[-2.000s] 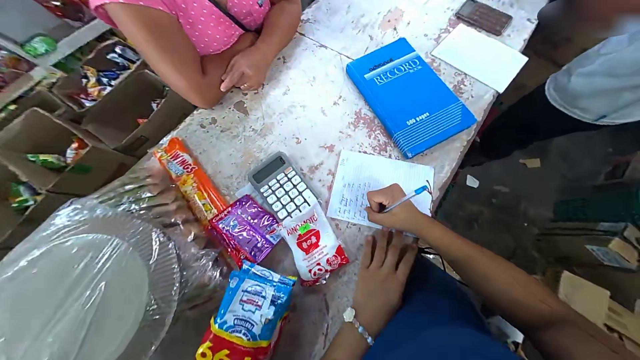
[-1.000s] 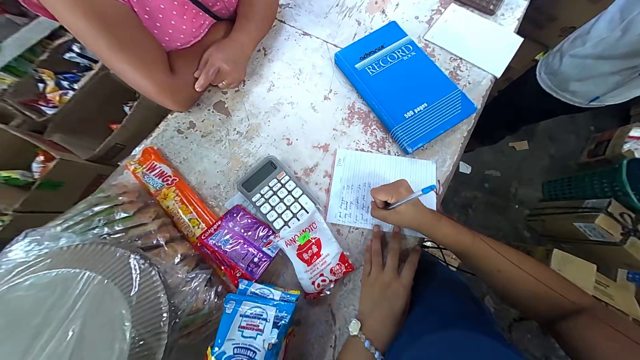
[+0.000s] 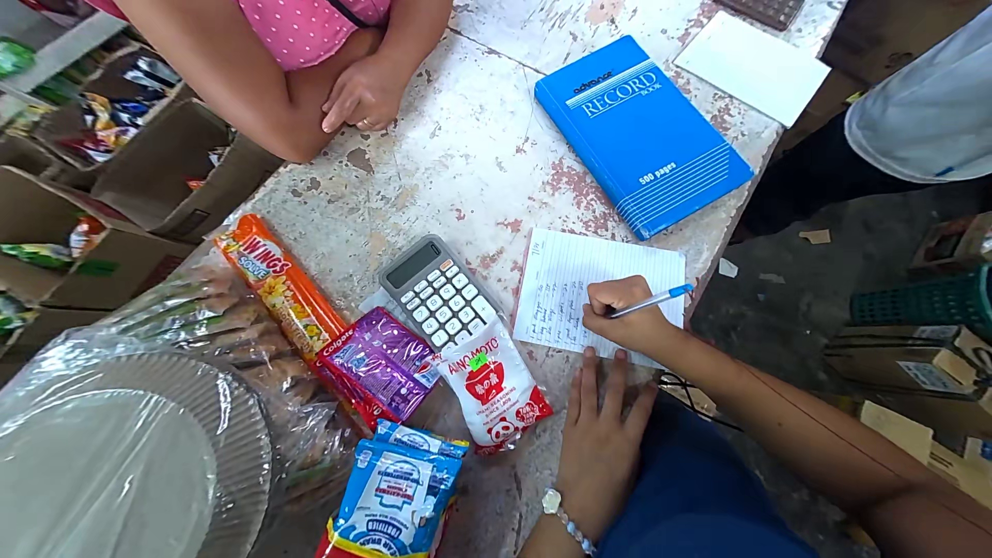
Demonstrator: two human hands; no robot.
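Note:
My right hand [image 3: 629, 314] grips a blue-capped ballpoint pen [image 3: 655, 300] over a lined sheet of paper [image 3: 558, 271] that bears handwriting. Flat beside the sheet's lower edge lies my left hand [image 3: 604, 442], fingers spread and holding nothing, a beaded bracelet at its wrist. Left of the paper are a grey calculator [image 3: 438, 291] and an Ajinomoto seasoning packet [image 3: 496, 387] that overlaps its lower end. Further left lie a purple Colgate packet [image 3: 384, 360], an orange Wings pack [image 3: 283, 294] and blue milk powder packets [image 3: 395, 488]. A blue record book [image 3: 643, 136] rests above the sheet.
A person in a pink dotted top leans folded arms [image 3: 368, 89] on the worn table [image 3: 465, 178]. White paper [image 3: 752, 66] lies top right, near another person's sleeve [image 3: 922, 116]. Plastic-wrapped goods [image 3: 139, 434] fill the lower left. Cardboard boxes [image 3: 147, 271] stand left, and a green basket [image 3: 922, 298] right.
My right hand has stayed at the paper with the pen, shifting slightly over the writing. My left hand has remained beside the sheet's lower edge.

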